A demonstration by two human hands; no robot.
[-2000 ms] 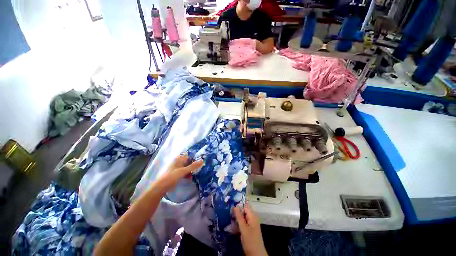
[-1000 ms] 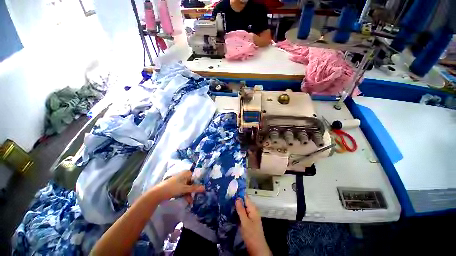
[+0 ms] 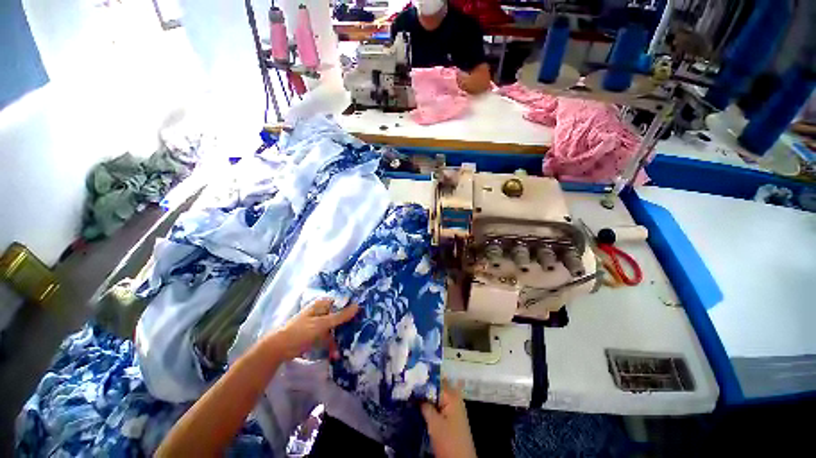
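Observation:
A blue floral garment piece (image 3: pixel 389 313) lies spread at the left side of the cream overlock machine (image 3: pixel 523 241), its far end at the needle area. My left hand (image 3: pixel 309 329) is on the left edge of the piece, index finger stretched over the cloth and thumb side at its fold. My right hand (image 3: pixel 446 416) grips the near right edge of the piece, below the machine's front corner. Pale wrong-side cloth (image 3: pixel 313 241) lies in long folds left of the piece. The presser foot is hidden by the machine head.
A heap of blue-and-white cloth (image 3: pixel 80 394) is at lower left. Red-handled scissors (image 3: pixel 624 265) lie right of the machine head. Blue thread cones (image 3: pixel 626 58) stand at upper right. A masked person (image 3: pixel 438 45) sits opposite at another machine (image 3: pixel 380 76) with pink cloth (image 3: pixel 437 94).
The floral piece lies flatter and wider than a second ago, when it was bunched. My right hand has moved down toward me along its edge. My left hand has shifted slightly up and left.

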